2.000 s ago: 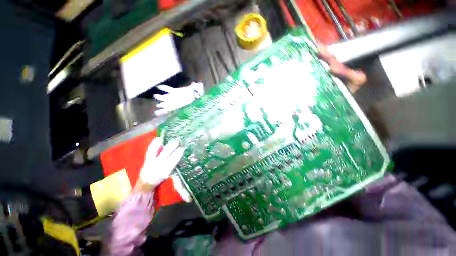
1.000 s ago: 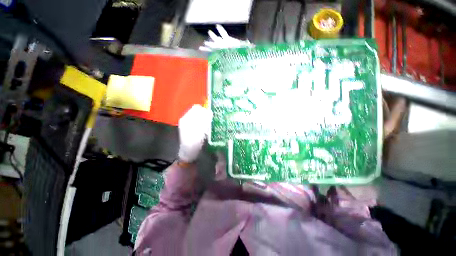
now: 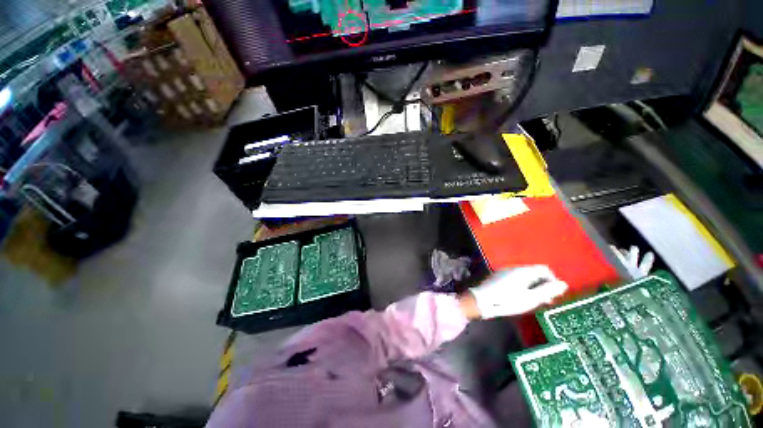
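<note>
A large green circuit board (image 3: 623, 359) lies tilted at the lower right, solder side up, cut off by the bottom edge of the picture. My left hand (image 3: 517, 291), in a white glove, is over the red mat (image 3: 544, 242) just beyond the board's upper left corner. Its fingers point right, with a dark gap between them, and nothing shows in them. Whether it touches the board is unclear. My right hand is not in view.
A black keyboard (image 3: 347, 167) lies below a large monitor (image 3: 393, 58). A black tray (image 3: 289, 316) holds two small green boards. A loose white glove (image 3: 633, 261), a yellow-edged sheet (image 3: 678, 242) and a yellow ring (image 3: 749, 393) are at the right.
The view has swung left and up, so the board now sits lower right. My left hand is off the board's left side edge. My right hand has gone out of view.
</note>
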